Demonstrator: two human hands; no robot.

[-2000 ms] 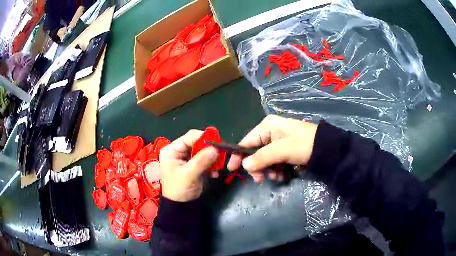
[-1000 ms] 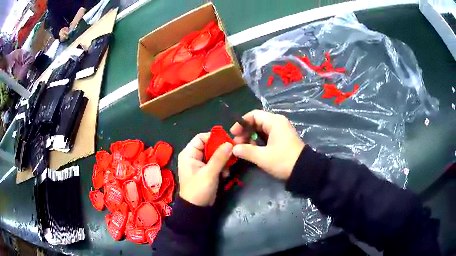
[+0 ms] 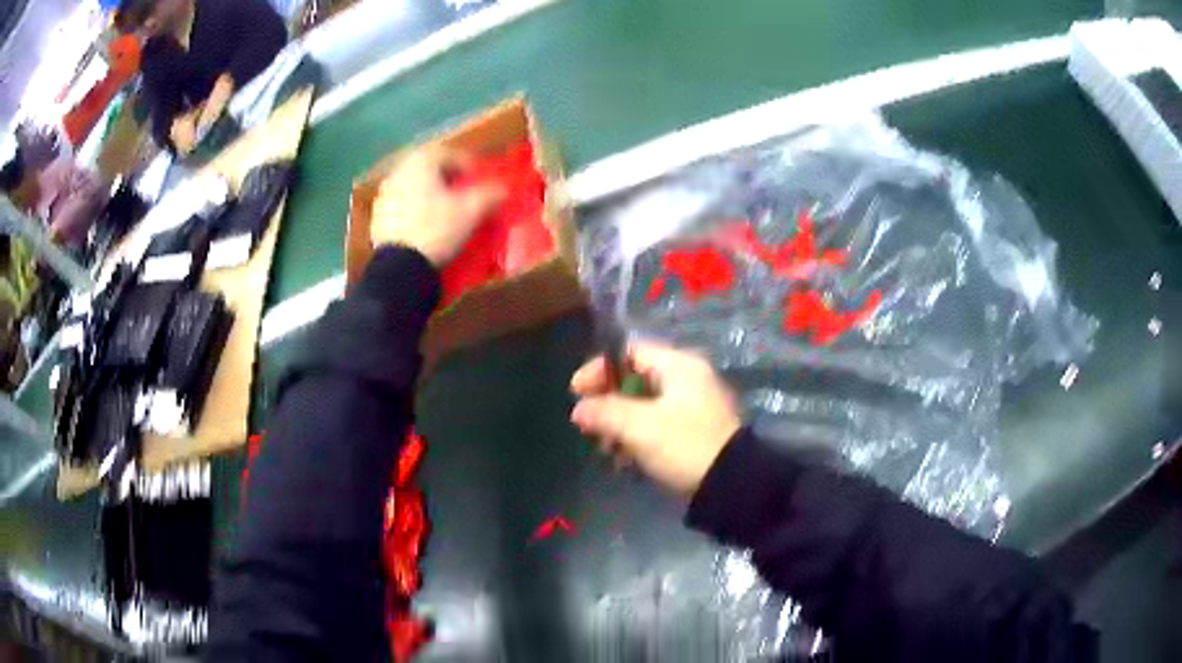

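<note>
My left hand (image 3: 425, 207) is blurred over the open cardboard box (image 3: 503, 308), at the red moulded parts (image 3: 529, 233) inside it. Whether its fingers hold a part cannot be told. My right hand (image 3: 668, 412) is closed around the dark nippers (image 3: 612, 311), just right of the box's near corner, with the jaws pointing away from me. A touch of green shows at the handle. The loose pile of red parts (image 3: 405, 550) is largely hidden behind my left sleeve. Small red offcuts (image 3: 555, 526) lie on the green surface below my hands.
A crinkled clear plastic sheet (image 3: 907, 376) lies at right with small red pieces (image 3: 700, 269) on it. Black printed items (image 3: 156, 330) lie on flat cardboard (image 3: 253, 311) at left, above a striped-edge black stack (image 3: 158, 550). A person (image 3: 214, 65) is at the upper left.
My left hand has moved from the middle up to the box and no longer holds the red part before me. My right hand is apart from it with the nippers. The view has shifted.
</note>
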